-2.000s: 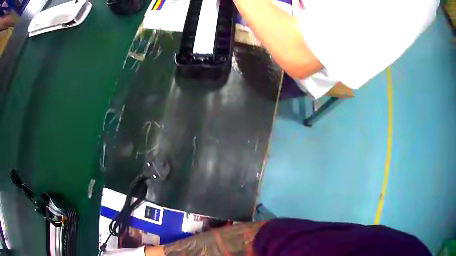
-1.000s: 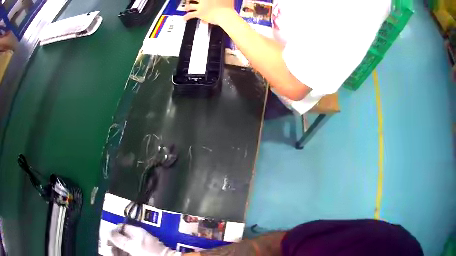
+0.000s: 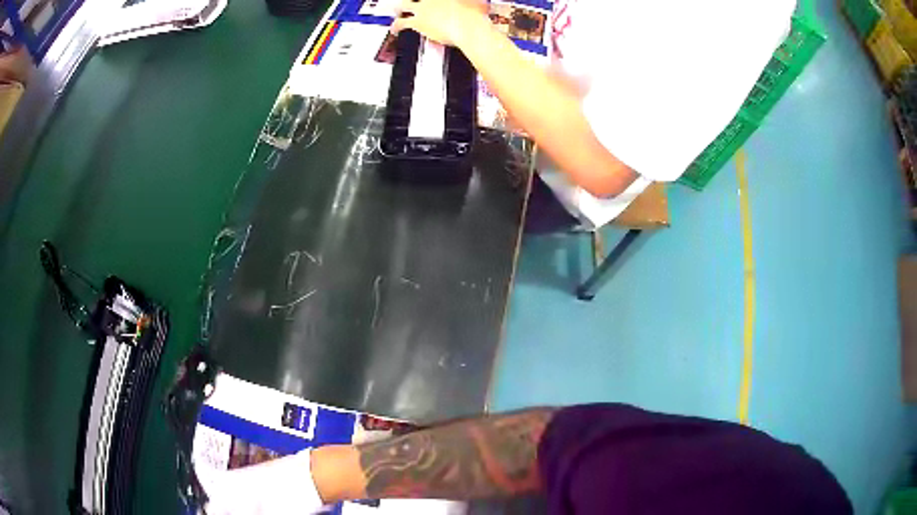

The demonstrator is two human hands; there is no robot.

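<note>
My right hand (image 3: 263,489), in a white glove on a tattooed forearm, is at the lower left on the printed sheet (image 3: 266,419), cut off by the bottom edge. Its fingers are at the lower end of a black power cord (image 3: 184,407), closed on it as far as the blur shows. The cord's bundle and dark plug hang over the sheet's left edge. A long black housing (image 3: 129,402) with a pale metal strip lies left of it on the green surface, coloured wires and a looped cord at its upper end. My left hand is not in view.
A person in a white shirt (image 3: 669,80) sits at the upper right, a bare hand on another black housing (image 3: 429,149) on the dark worktable (image 3: 352,262). A white cover (image 3: 166,18) lies upper left. A green crate (image 3: 739,126) stands on the blue floor.
My right hand has drawn the cord and plug left and down off the dark tabletop to the sheet's left edge. The view has shifted; the neighbour's hand stays on their housing.
</note>
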